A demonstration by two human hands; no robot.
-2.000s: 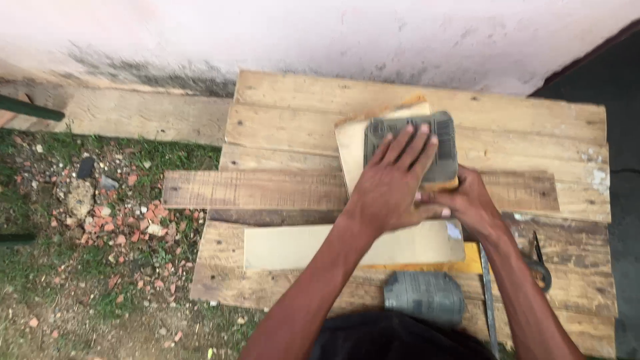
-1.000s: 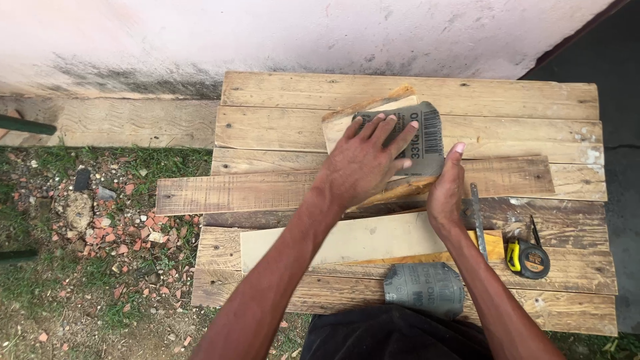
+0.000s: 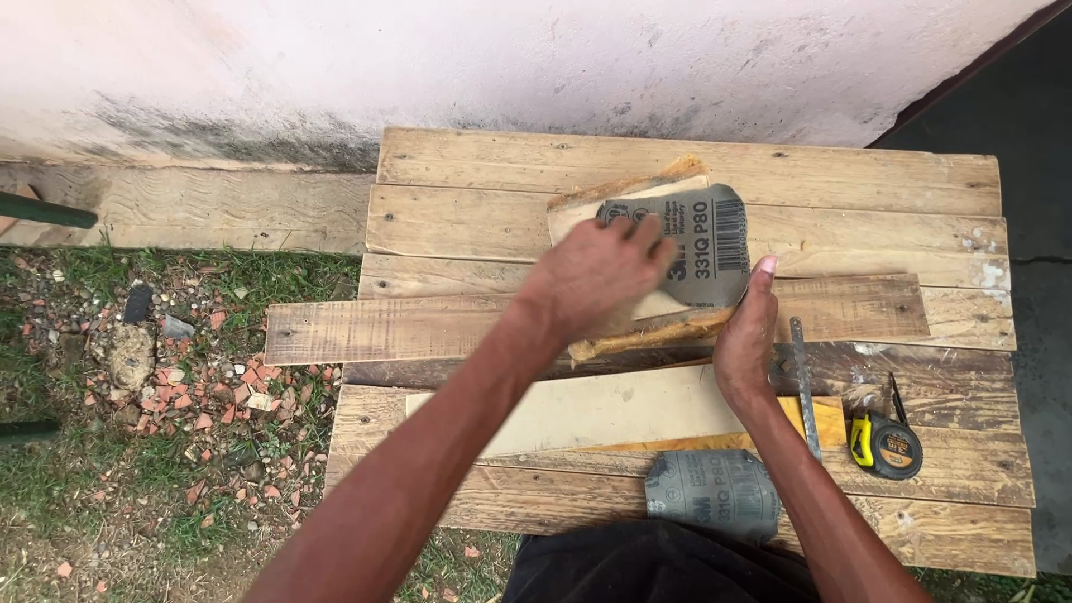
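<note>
My left hand (image 3: 599, 272), slightly blurred, lies over the left part of a grey 3M P80 sandpaper sheet (image 3: 730, 243), its fingers bent. Under the sheet is a pale flat board (image 3: 578, 226) with rough brown wooden edges (image 3: 645, 337) along its far and near sides. At the right end of that piece, my right hand (image 3: 748, 331) braces against its near corner, thumb pointing up beside the sheet; how its fingers close underneath is hidden. Nearer me, a second sandpaper sheet (image 3: 712, 494) rests on the bench, partly under my right forearm.
The slatted wooden bench (image 3: 519, 159) stands by a stained pink wall (image 3: 502, 67). Across it lie a long plank (image 3: 377, 331) jutting past the left edge, a cream board (image 3: 586, 410), a yellowish strip (image 3: 829, 419), a hacksaw blade (image 3: 802, 377) and a tape measure (image 3: 892, 445).
My left hand has gone from lying flat on the sandpaper to bent fingers nearer its left part. My right hand stays at the right end of the piece. The tape measure, earlier mostly hidden, shows fully.
</note>
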